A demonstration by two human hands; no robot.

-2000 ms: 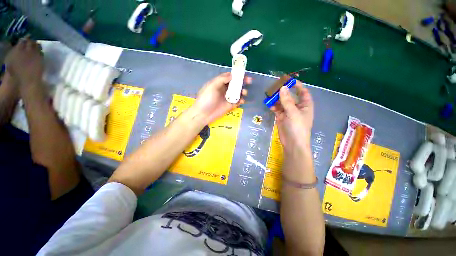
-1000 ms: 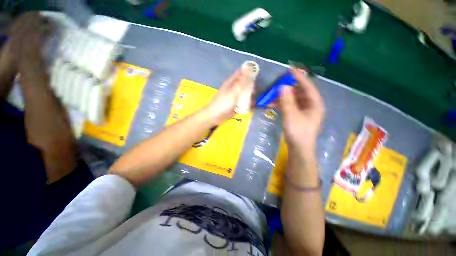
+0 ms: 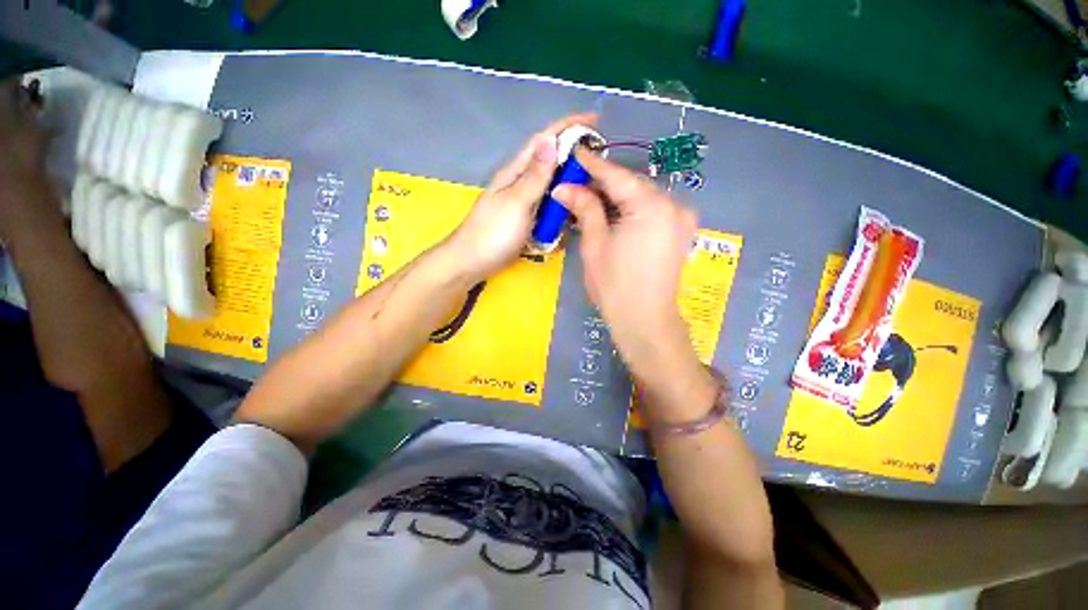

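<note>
My left hand [image 3: 511,205] holds a white housing shell [image 3: 575,135] with its hollow side up. A blue battery [image 3: 558,212] lies along the shell. My right hand [image 3: 626,238] has its fingers on the battery, pressing at its upper part and side. A thin dark-red wire runs from the shell's upper end to a green circuit board [image 3: 678,153], which hangs to the right over the grey cardboard. The shell's lower end shows beneath the battery; most of its body is hidden by the hands.
Stacked white shells [image 3: 141,203] stand at the left beside another person's arm [image 3: 90,322]. A red-and-white snack packet [image 3: 861,307] lies on the printed cardboard [image 3: 453,119]. Loose white shells [image 3: 1050,369] lie at the right end. The green conveyor [image 3: 573,48] carries a blue battery [image 3: 725,29] and a white housing [image 3: 467,14].
My hands have come together, bringing the battery into the shell, which now shows its hollow side. The board now shows its green face. The camera view has shifted.
</note>
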